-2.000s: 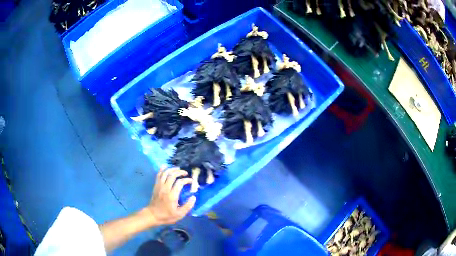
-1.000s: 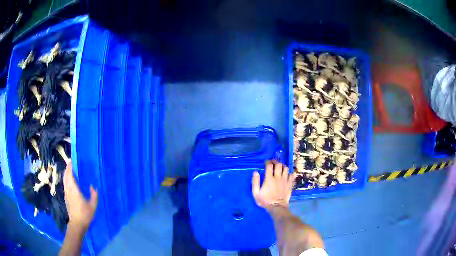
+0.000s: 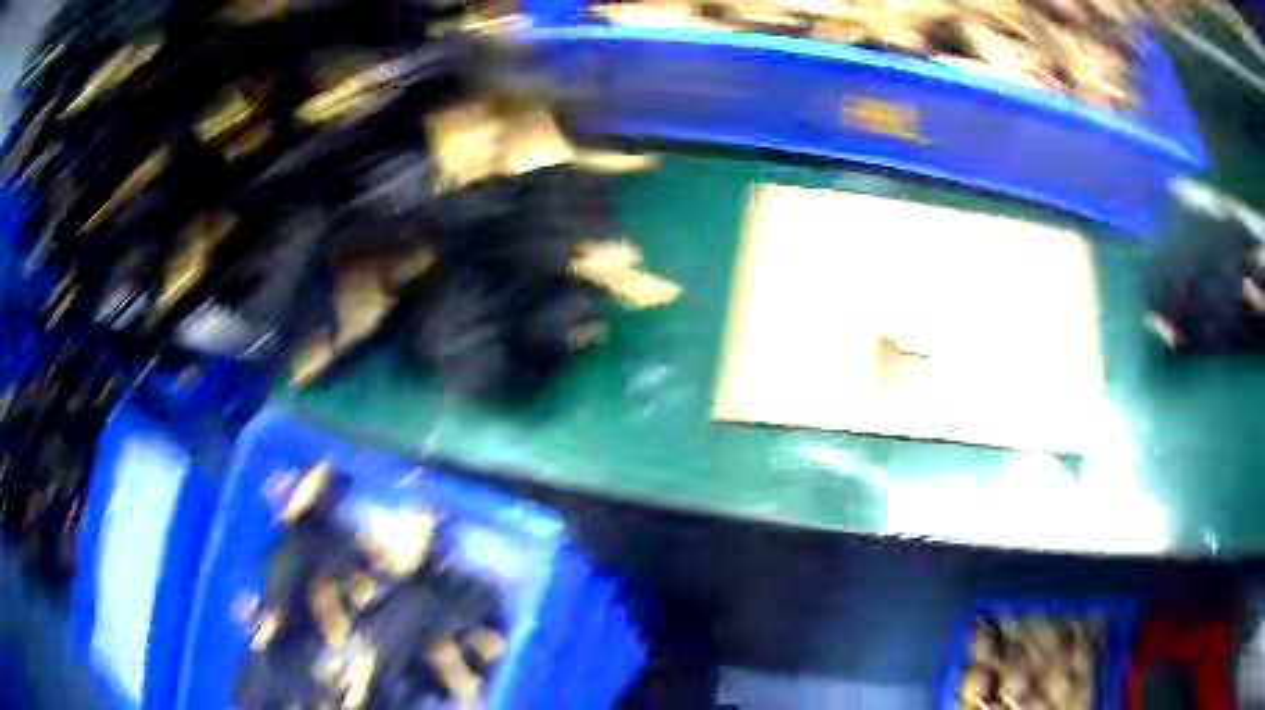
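No hand shows in the frame, which is badly blurred. A cardboard mat (image 3: 819, 319) lies on the green bench (image 3: 666, 465), very bright, with a small brown mark near its middle. A heap of black figure pieces (image 3: 486, 271) with cream limbs lies on the bench to the left of the mat. A blue tray (image 3: 569, 548) at the lower left, below the bench edge, holds black figure pieces (image 3: 333, 596) and is cut off by the bottom edge.
A blue crate with blurred yellow letters (image 3: 971, 150) stands behind the mat, full of cream parts. A white-lined crate (image 3: 136, 555) stands at far left. A crate of cream parts (image 3: 1034, 663) and a red stool (image 3: 1186, 659) show at lower right. Black pieces (image 3: 1207, 284) lie at right.
The view has swung up from the floor and blue stool to the bench. Both hands, seen before at the tray and stool, are out of the picture.
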